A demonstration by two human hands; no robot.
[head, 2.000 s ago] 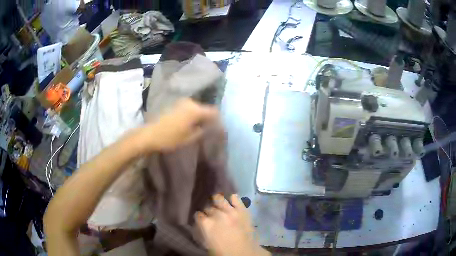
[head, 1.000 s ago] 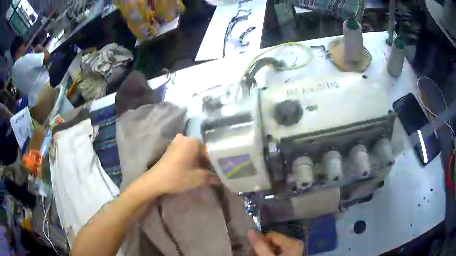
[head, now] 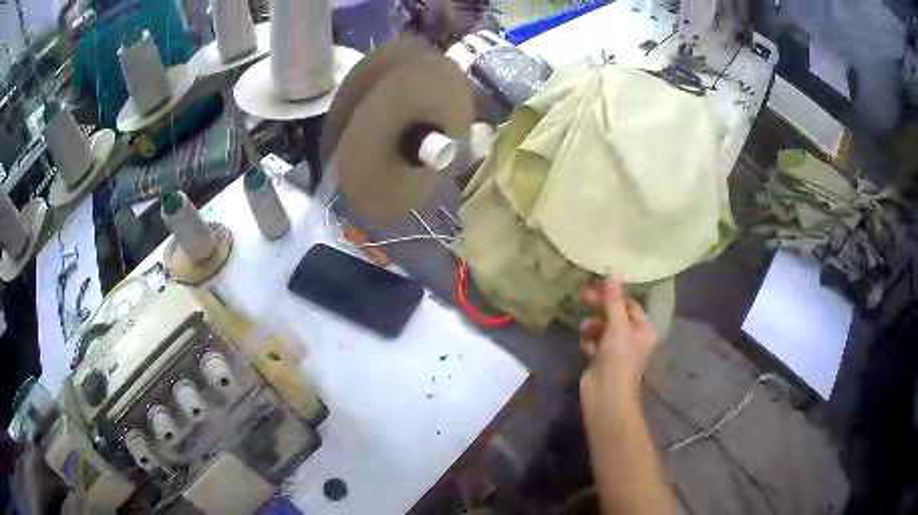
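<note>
A large bundle of pale olive-green cut pieces (head: 624, 171) is piled beyond the table's right corner. My right hand (head: 616, 327) is at the bundle's lower edge, its fingertips at the rim of the top green piece. It appears to pinch that edge, but the fingers are slightly blurred. My left hand is not in view. The overlock machine (head: 151, 352) is at the lower left, with its row of ribbed white knobs. Its needle area is not clearly visible.
A black smartphone (head: 355, 289) lies on the white table (head: 443, 402). A large brown disc (head: 388, 111) stands behind it. Thread cones (head: 188, 227) are at the left. A red cable loop (head: 470, 302) hangs beyond the table edge. Grey-brown cloth (head: 745, 422) with a tie lies lower right.
The view has swung right, from the machine to the green bundle. My right hand has moved from the grey-brown cloth to the green pieces. My left hand has gone out of view.
</note>
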